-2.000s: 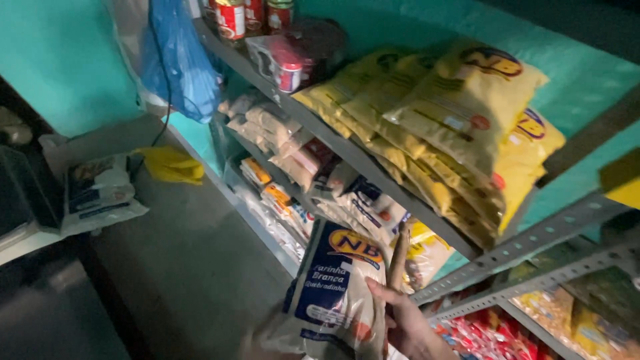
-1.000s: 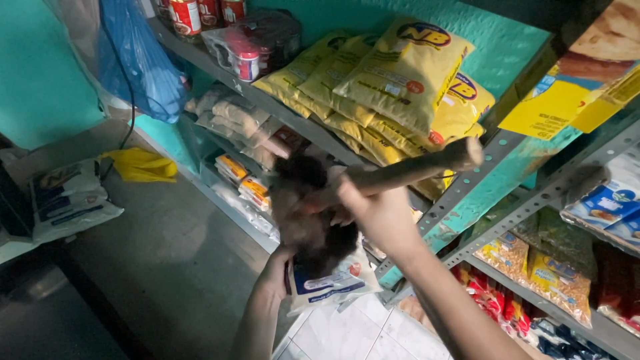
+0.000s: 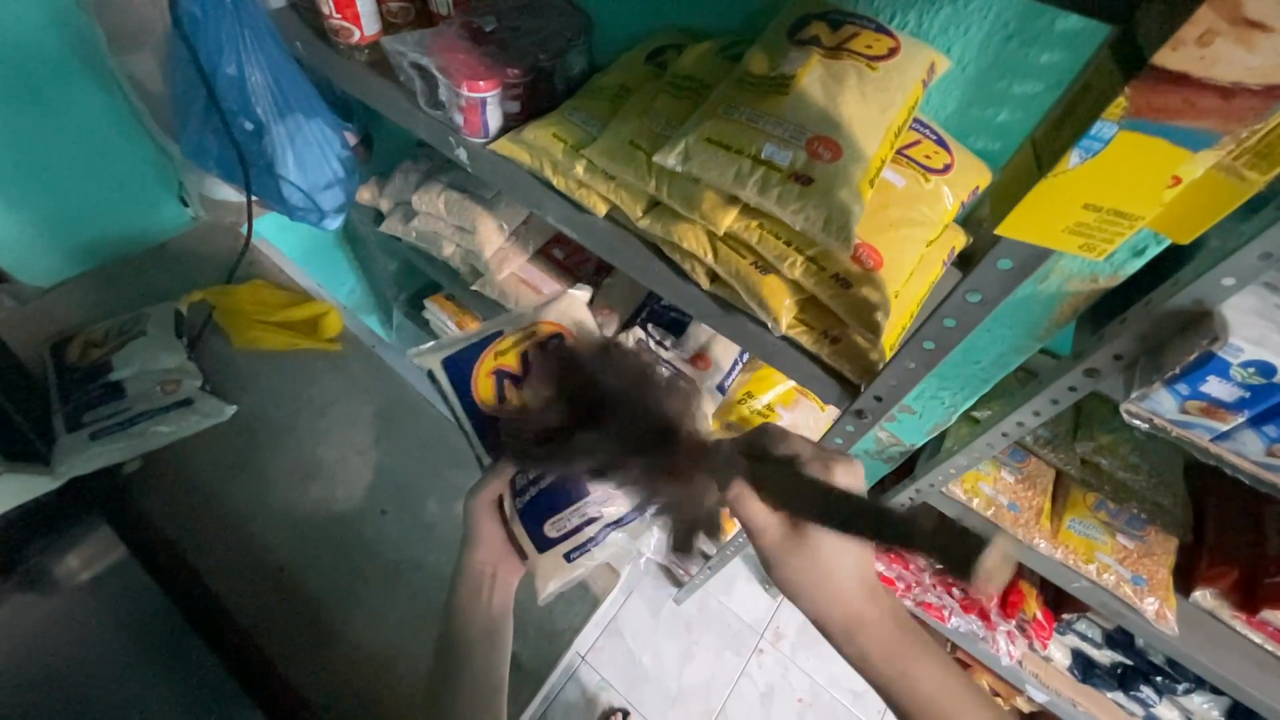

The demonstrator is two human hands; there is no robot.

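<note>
My left hand (image 3: 495, 525) grips the lower left side of a white and navy flour bag (image 3: 535, 510), which stands tilted before the shelves. A dark feather duster (image 3: 620, 425), blurred, lies across the bag's front and hides its middle. My right hand (image 3: 800, 510) is closed around the duster's handle, whose pale end points to the lower right. Above both hands, yellow flour bags (image 3: 790, 130) lie stacked on a grey metal shelf (image 3: 440, 130). Beneath that shelf are more packages, among them a yellow and white bag (image 3: 770, 400).
A blue plastic bag (image 3: 255, 110) hangs at the upper left. Below it are a yellow cloth (image 3: 265, 315) and another white and navy bag (image 3: 130, 385). Cans in plastic wrap (image 3: 475, 95) sit on the upper shelf. On the right, a perforated metal upright (image 3: 960, 300) stands beside shelves of packaged grains (image 3: 1110, 540).
The duster's handle, pointing to the upper right one second ago, now points down to the right, and its feathers cross the flour bag. The bag is held higher, with more of its front showing.
</note>
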